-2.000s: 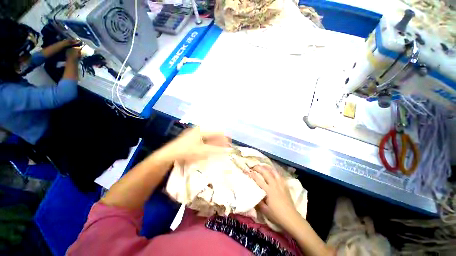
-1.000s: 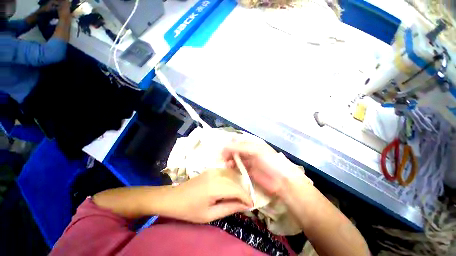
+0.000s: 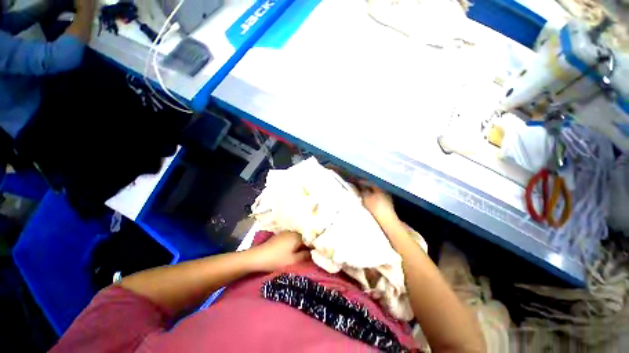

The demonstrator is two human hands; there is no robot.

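A crumpled cream garment piece (image 3: 331, 214) lies over my lap, just off the table's front edge. My left hand (image 3: 284, 251) is at its lower left edge, with the fingertips hidden under the cloth. My right hand (image 3: 374, 200) is at its upper right side, near the table edge, partly covered by the cloth. Both hands hold the fabric, and their finger positions are partly hidden.
A white sewing table (image 3: 358, 89) stands in front, with the sewing machine head (image 3: 565, 69) at right. Red and orange scissors (image 3: 547, 198) lie beside hanging lavender strips (image 3: 586, 186). A person's blue sleeve (image 3: 41, 55) and a blue bin (image 3: 76, 255) are at left.
The narrow pale strip held between my hands no longer shows. My hands have moved apart to opposite sides of the garment, which now bunches up between them.
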